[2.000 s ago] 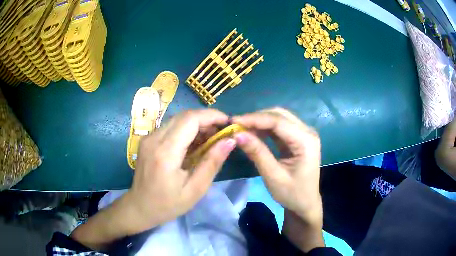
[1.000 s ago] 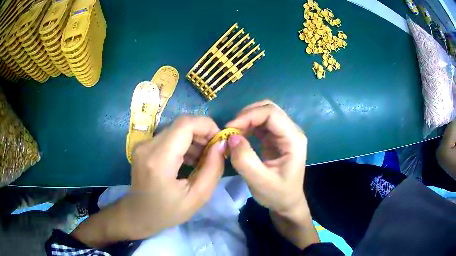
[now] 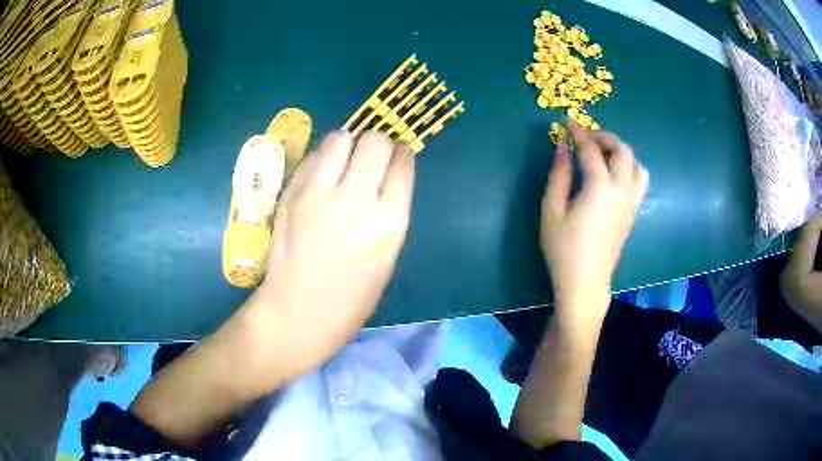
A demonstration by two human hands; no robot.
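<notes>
My left hand (image 3: 347,216) is over the near end of the fanned working stack of yellow bodies (image 3: 413,103); its fingertips touch or nearly touch the stack, and what lies under them is hidden. My right hand (image 3: 595,198) is at the near edge of the loose clip pile (image 3: 563,67), thumb and fingers around a small yellow clip (image 3: 557,133); whether it grips it I cannot tell. Two or more flat yellow bodies (image 3: 248,248) lie overlapping left of my left hand, one glaring white.
Tall supply stacks of yellow bodies (image 3: 149,90) stand at the upper left. A clear bag of small parts (image 3: 31,261) is at the left edge. A bag of pale parts (image 3: 771,149) lies at the right, near another person's arm (image 3: 802,279). A white strip (image 3: 667,27) borders the green surface.
My hands have parted from the yellow body they held together. The left has moved up to the fanned stack, the right over to the clip pile. The held body is no longer visible between them.
</notes>
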